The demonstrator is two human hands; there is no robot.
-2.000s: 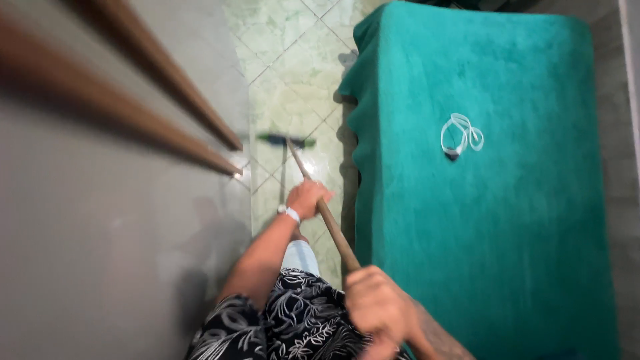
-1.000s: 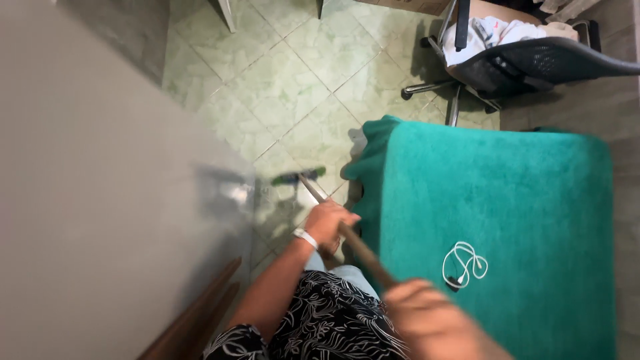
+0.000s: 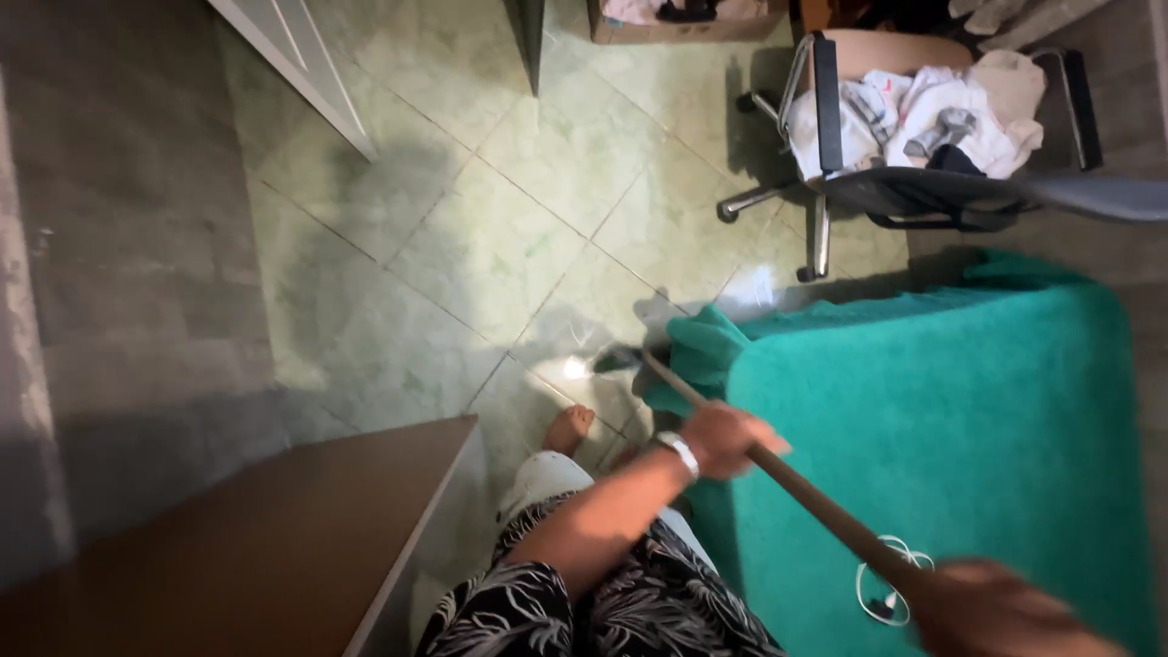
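Note:
My left hand (image 3: 730, 442), with a white band at its wrist, is closed around the middle of a wooden broom handle (image 3: 821, 506). Farther up the same handle, at the lower right, my right hand (image 3: 995, 607) grips it, blurred by motion. The dark broom head (image 3: 618, 359) is down at the tiled floor, beside the hanging edge of a teal cover (image 3: 931, 411); part of the head may be hidden by the cloth. A white cable (image 3: 860, 584) with a dark plug lies on the cover, partly behind the handle.
An office chair (image 3: 829, 100) piled with white clothes (image 3: 922, 119) stands at the upper right. Near the top is a cardboard box (image 3: 684, 29). A brown-topped piece of furniture (image 3: 274, 547) stands at the lower left. My bare foot (image 3: 569, 429) is on the tiles.
The broom head has moved right, to the edge of the teal cover. Both hands have stayed on the handle. The view has shifted, bringing in more floor, the chair and the box.

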